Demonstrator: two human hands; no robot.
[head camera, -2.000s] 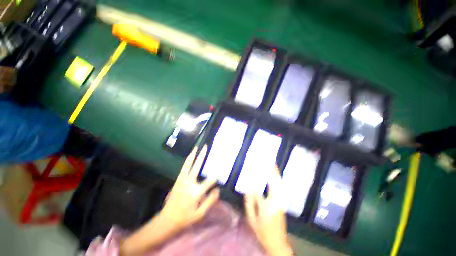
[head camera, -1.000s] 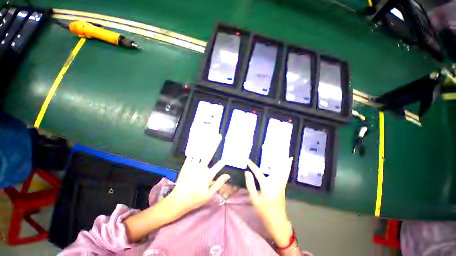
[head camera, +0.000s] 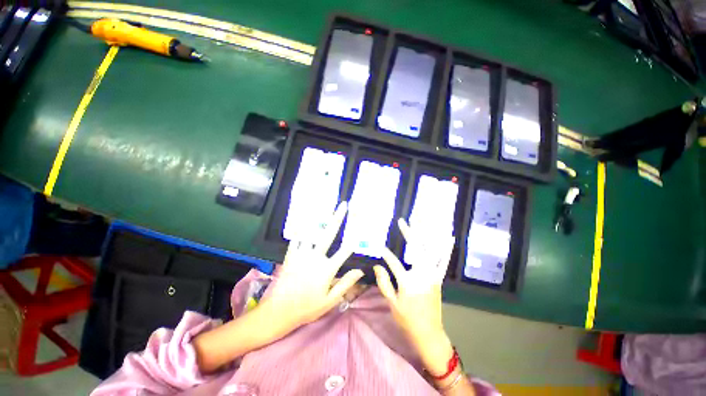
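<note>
Two black four-slot phone trays lie edge to edge, each with phones in its slots. The near tray (head camera: 460, 213) holds three phones with bright white screens and a greyer one at the right. The far tray (head camera: 441, 93) holds phones with grey lit screens. My left hand (head camera: 310, 267) is over the lower end of the leftmost near phone (head camera: 315, 186), fingers spread, holding nothing. My right hand (head camera: 419, 282) is over the lower part of the third near phone (head camera: 433, 201), fingers apart, holding nothing. Whether fingertips touch the screens I cannot tell.
A loose dark phone (head camera: 252, 164) lies left of the near tray. A yellow electric screwdriver (head camera: 139, 37) lies at upper left. Small black and white plugs (head camera: 569, 207) and a black bracket arm (head camera: 646, 141) are at right. A red stool (head camera: 48, 309) stands at lower left.
The blurred view has steadied and shifted, and the trays appear lower-left of where they were two seconds ago. My right hand has moved from the second near phone to the third.
</note>
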